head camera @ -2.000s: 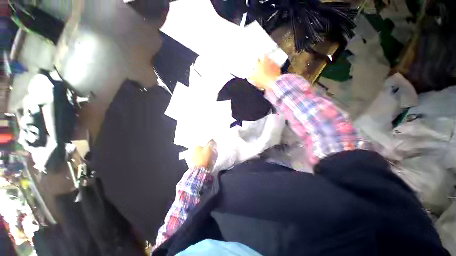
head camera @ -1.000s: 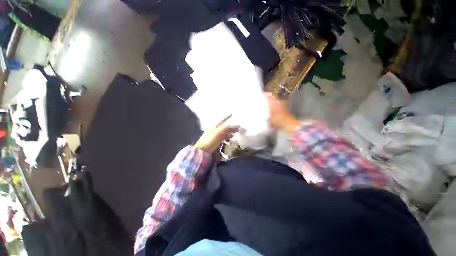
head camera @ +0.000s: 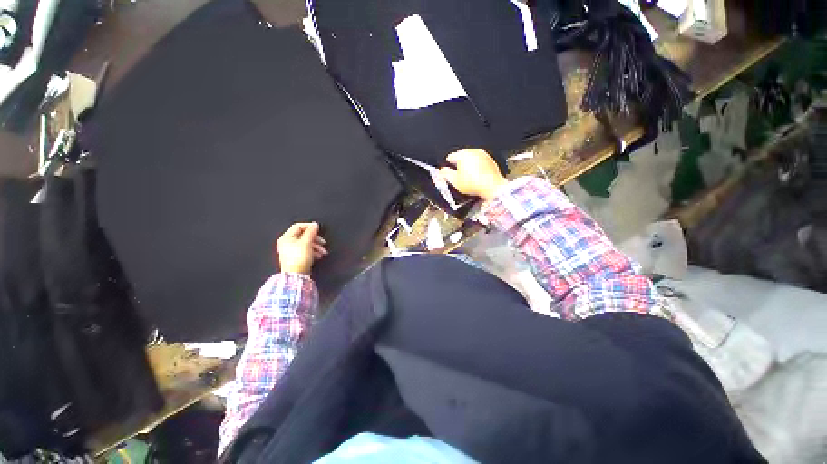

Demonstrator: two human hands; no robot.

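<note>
A wide black panel (head camera: 236,163) lies flat on the table in front of me. To its right lies a second stack of black panels (head camera: 517,82) with a white piece (head camera: 424,68) showing on it. My right hand (head camera: 473,174) is at the near edge of this stack, fingers closed on its corner, where a thin white edge shows. My left hand (head camera: 302,247) rests over the near part of the wide panel with curled fingers; whether it grips the cloth cannot be told.
A fringe-like bunch of black strips (head camera: 635,68) hangs at the right table edge (head camera: 589,159), beside a small box (head camera: 703,20). White scraps (head camera: 435,234) lie along the near edge. Black cloth (head camera: 77,308) lies at left, pale sacks (head camera: 771,317) at lower right.
The white stack that both hands held is no longer in them; mostly black cloth shows there now. My left hand moved left onto the wide panel. The view has shifted.
</note>
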